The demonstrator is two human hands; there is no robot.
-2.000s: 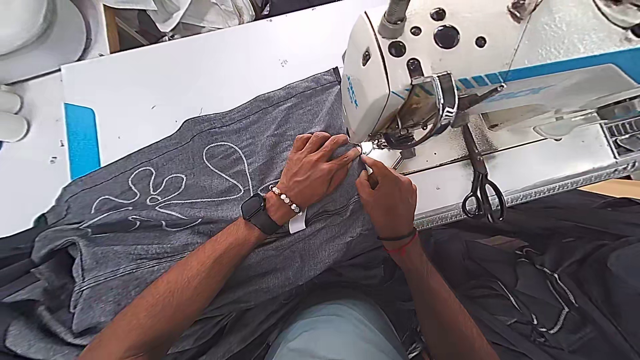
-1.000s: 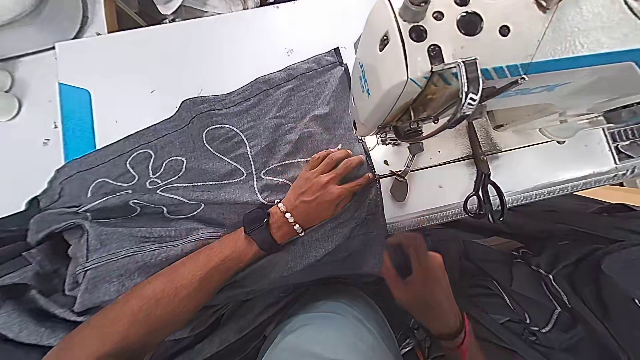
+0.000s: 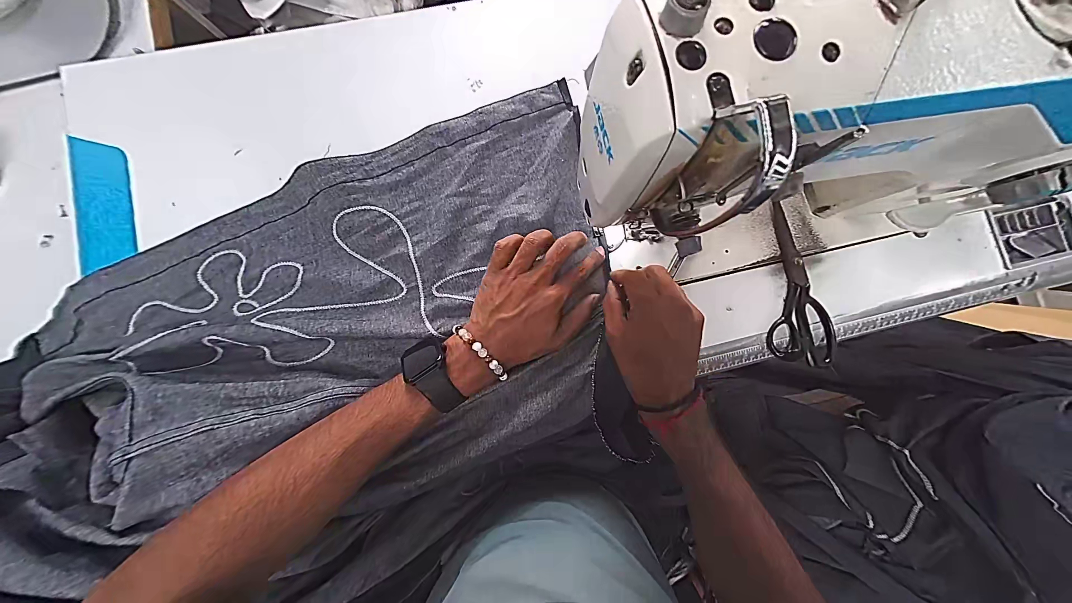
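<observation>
A grey denim garment piece with white flower-like stitching lies across the white sewing table. My left hand, with a watch and a beaded bracelet at its wrist, presses flat on the cloth near its right edge. My right hand pinches that dark edge between thumb and fingers, just in front of the needle area. The Jack sewing machine stands right behind both hands; its presser foot is partly hidden. Black-handled scissors lie on the machine bed to the right.
Dark garments with white stitching are heaped at the lower right, beside my lap. A measuring scale runs along the front edge of the machine bed. The white table top extends behind the cloth, with a blue patch at its left.
My right hand has moved up from below the cloth's corner to its edge near the needle, and now pinches it. My left hand remains on the cloth.
</observation>
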